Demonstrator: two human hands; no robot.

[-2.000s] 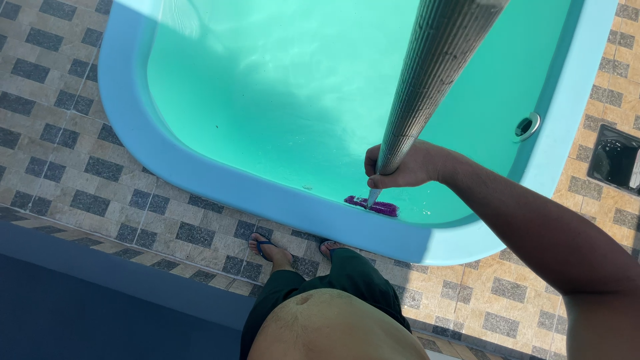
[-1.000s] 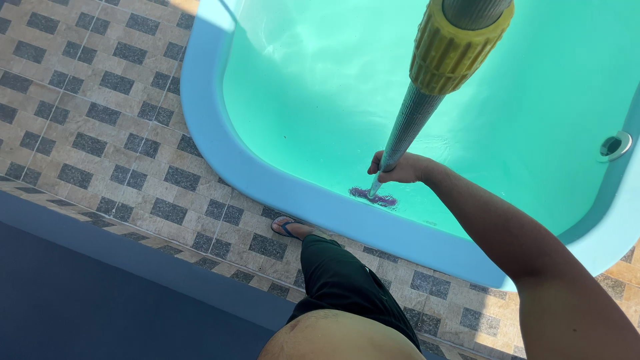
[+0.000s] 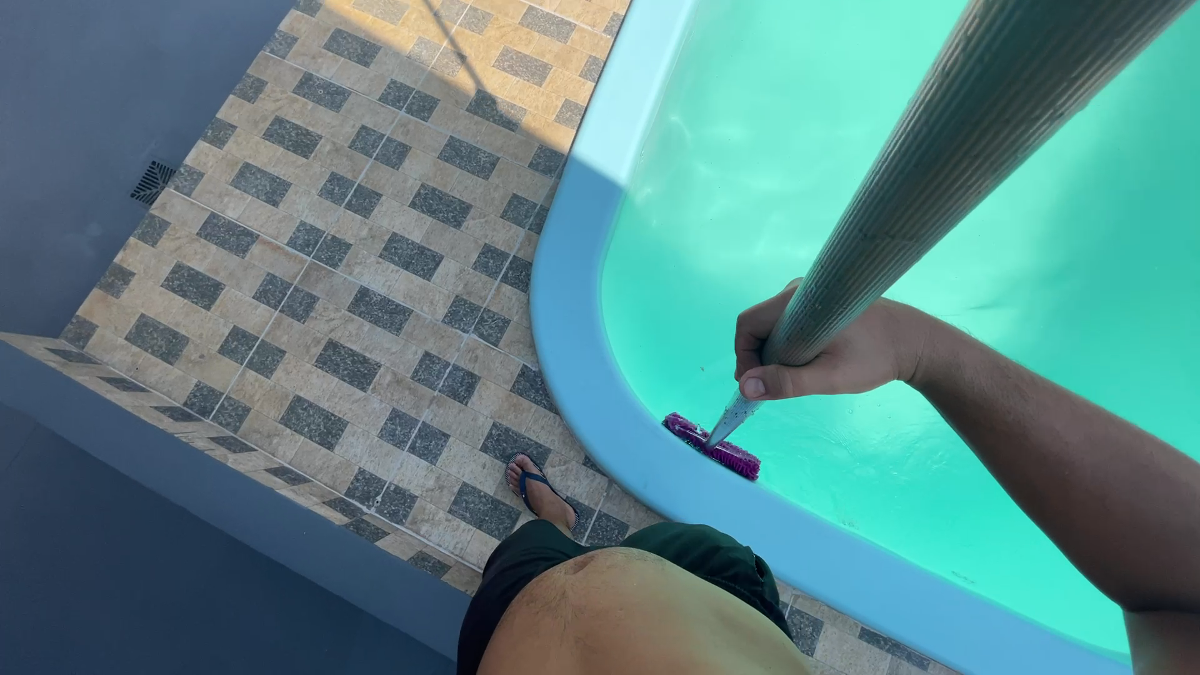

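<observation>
My right hand (image 3: 830, 352) is closed around a long ribbed metal pole (image 3: 900, 206), which rises past the top right of the view. At the pole's lower end, a purple-bristled pool brush (image 3: 736, 458) lies at the waterline against the inner wall of the pool, just inside its light blue rim (image 3: 577, 309). The hand is a short way above the brush, over the greenish water (image 3: 731, 253). My left hand does not show.
A tiled walkway (image 3: 375, 309) curves along the pool, with a foot in a blue flip-flop (image 3: 539, 489) on it. Beyond its raised edge lies a lower dark floor (image 3: 141, 562). A drain grate (image 3: 152, 182) is at the left.
The view has swung left along the pool, showing more walkway. The yellow pole collar seen one second ago is out of view. My right hand keeps its grip, and the brush remains beside the rim.
</observation>
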